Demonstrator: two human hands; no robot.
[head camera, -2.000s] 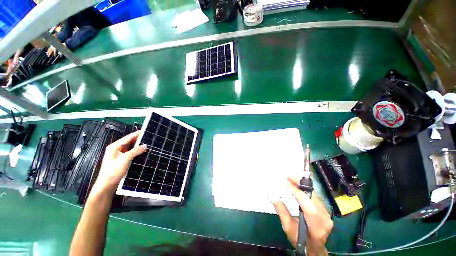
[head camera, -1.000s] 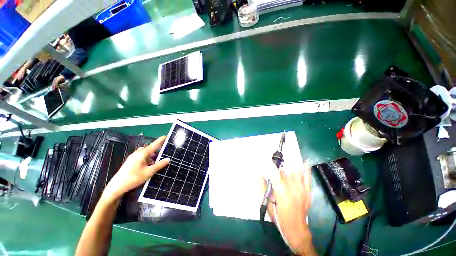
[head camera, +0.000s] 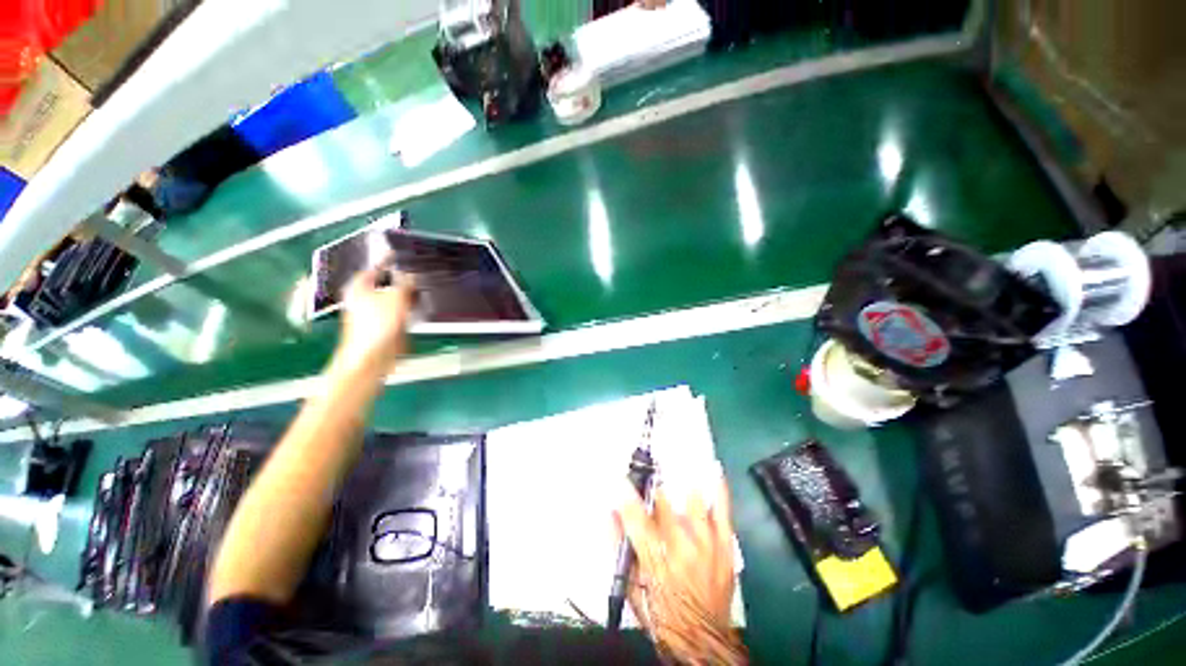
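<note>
My left hand (head camera: 377, 319), blurred, is beyond the pale rail at two face-up solar panels. One solar panel (head camera: 468, 286) lies right of my fingers; another panel (head camera: 336, 271) is partly behind them. Whether my fingers grip either is unclear. My right hand (head camera: 683, 566) rests palm down on the white rectangle (head camera: 553, 475), with the soldering iron (head camera: 624, 546) held along its left side, tip pointing away. A black rear housing (head camera: 449, 586) lies flat left of the white rectangle, a loop of black cable (head camera: 403, 536) on it.
Black housings (head camera: 163, 520) lean in a row at left. At right are the iron stand (head camera: 817, 501) with yellow sponge (head camera: 856, 576), the fume fan (head camera: 917, 325) over a cream container (head camera: 852, 390), and the solder feeder (head camera: 1001, 481). The pale rail (head camera: 702, 321) crosses behind the white rectangle.
My left hand and the panel it held have moved from above the housings to beyond the rail. The flat housing with its cable loop is uncovered. My right hand stays on the white rectangle with the iron.
</note>
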